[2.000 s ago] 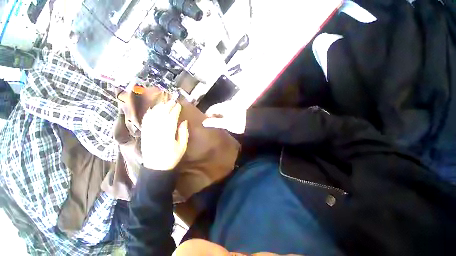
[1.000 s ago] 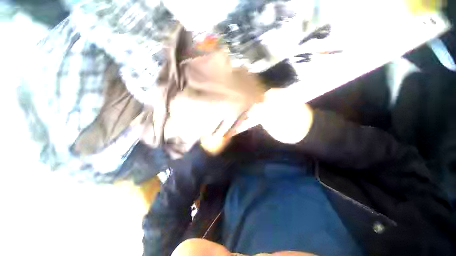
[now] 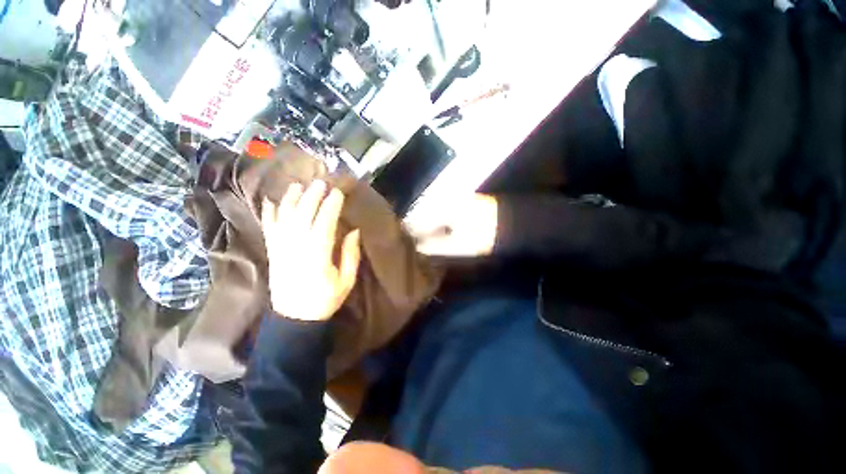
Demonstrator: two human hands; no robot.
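Observation:
A brown fabric panel (image 3: 380, 268) runs from the needle area of the white overlock machine (image 3: 227, 79) towards my lap. My left hand (image 3: 308, 248) lies flat on the panel just below the needle area, fingers spread a little, palm down. My right hand (image 3: 453, 227) is at the panel's right edge; its fingertips are overexposed, so I cannot tell whether they pinch the cloth. Blue, white and black plaid fabric (image 3: 56, 287) joins the brown cloth in a heap left of the machine. An orange-red spot (image 3: 260, 148) shows beside the presser foot area.
Black tension knobs (image 3: 311, 42) stand on the machine front. A black rectangular plate (image 3: 415, 168) lies right of the needle area. A slim tool (image 3: 478, 95) lies on the white table (image 3: 547, 56). Dark cloth with white curved shapes (image 3: 724, 120) is piled at the right.
One second ago the view was shifted and blurred, with both hands lower, near the panel's lower edge. Now my left hand is back on the panel near the needle, my right at its edge.

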